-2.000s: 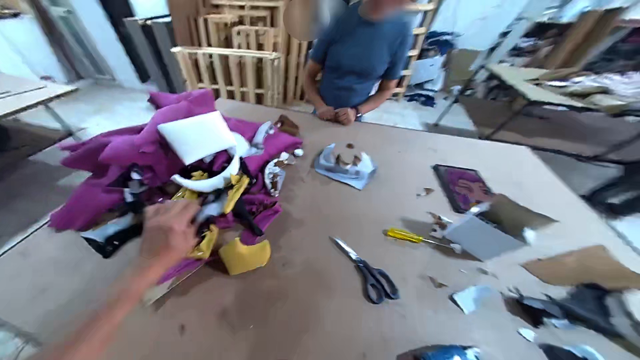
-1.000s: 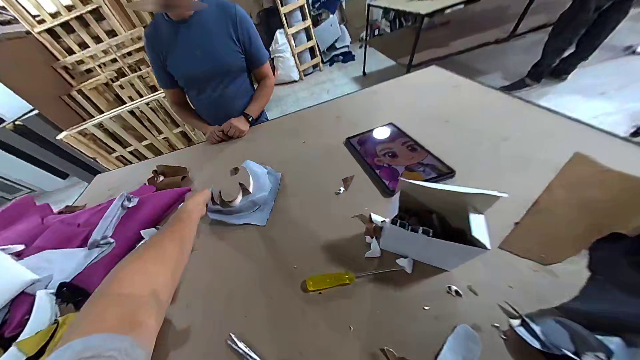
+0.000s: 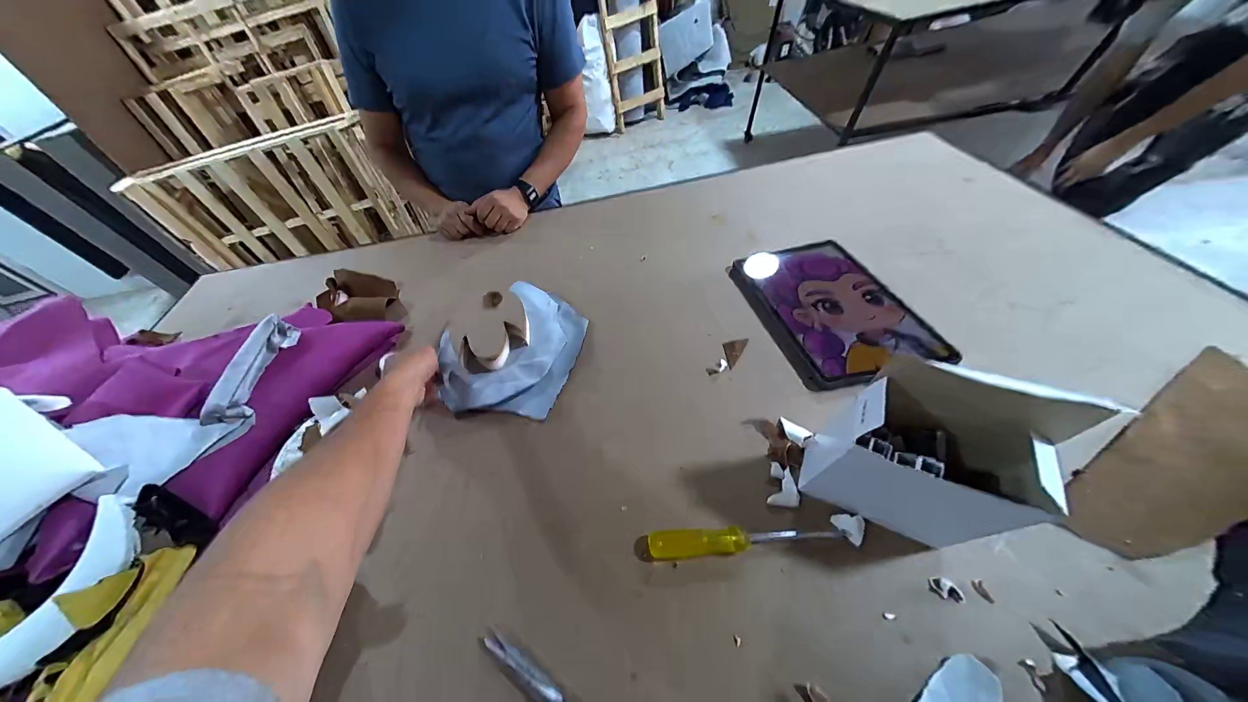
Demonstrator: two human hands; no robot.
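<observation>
My left hand [image 3: 414, 375] reaches across the table to the left edge of a light blue-grey fabric scrap [image 3: 551, 361] with cut-out openings; its fingertips are partly hidden, so whether they grip it cannot be told. Left of my forearm lies a heap of purple fabric [image 3: 322, 361] with white, grey and yellow pieces. A yellow-handled screwdriver [image 3: 697, 543] lies near the middle. The scissors' metal blades [image 3: 522, 665] show at the bottom edge, their handles out of view. My right hand is not in view.
An opened white cardboard box [image 3: 907, 497] holds small dark parts. Behind it lies a tablet [image 3: 843, 312] showing a cartoon face. Brown sheet material [image 3: 1170, 458] and dark fabric [image 3: 1189, 624] lie at the right. A person [image 3: 468, 107] stands across the table, hands on its edge.
My left hand has left the fabric heap, where it was two seconds ago, and is at the blue-grey scrap. The view has swung to the right.
</observation>
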